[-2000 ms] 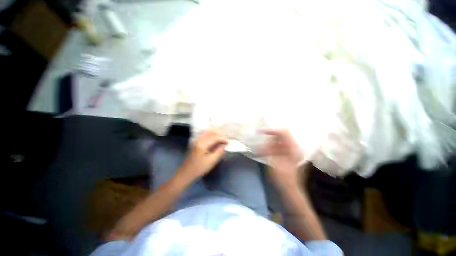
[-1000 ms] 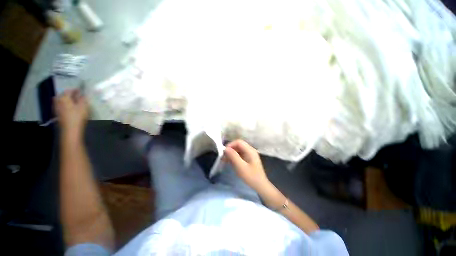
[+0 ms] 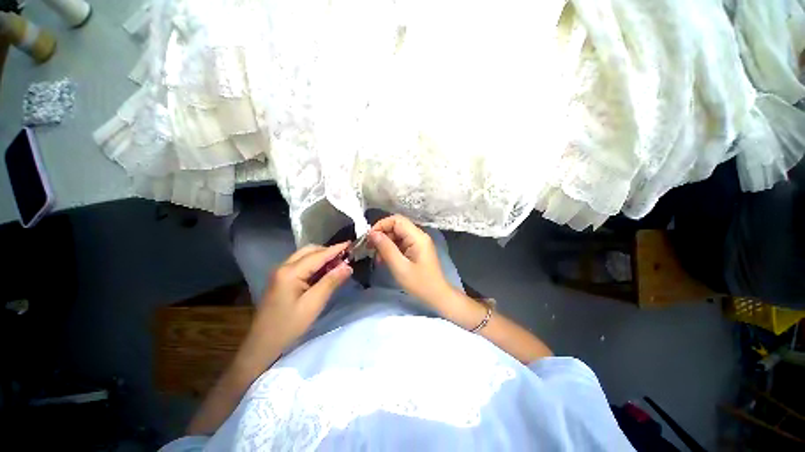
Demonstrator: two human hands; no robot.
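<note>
An ivory lace garment (image 3: 441,106) covers most of the table and hangs over its front edge, with pleated ruffle tiers (image 3: 207,119) at its left. My left hand (image 3: 304,282) is just above my lap, shut on small thread snips (image 3: 346,256) with dark red handles; their tip points at the garment edge. My right hand (image 3: 408,256) pinches a narrow white end of the garment (image 3: 360,221) right beside the snips' tip. The fingertips of both hands are close together. Any thread or needle is too small to see.
A smartphone (image 3: 29,177) lies at the table's (image 3: 97,185) left corner, with a speckled silver-white clump (image 3: 48,101) behind it. A tan thread cone (image 3: 28,37) and a white one (image 3: 71,11) are at the far left. A wooden box (image 3: 203,349) is below left, a yellow crate (image 3: 763,313) at right.
My left hand has come from beside the phone back to the garment edge, now with the snips. My right hand still pinches the garment end. The view has shifted and is sharper.
</note>
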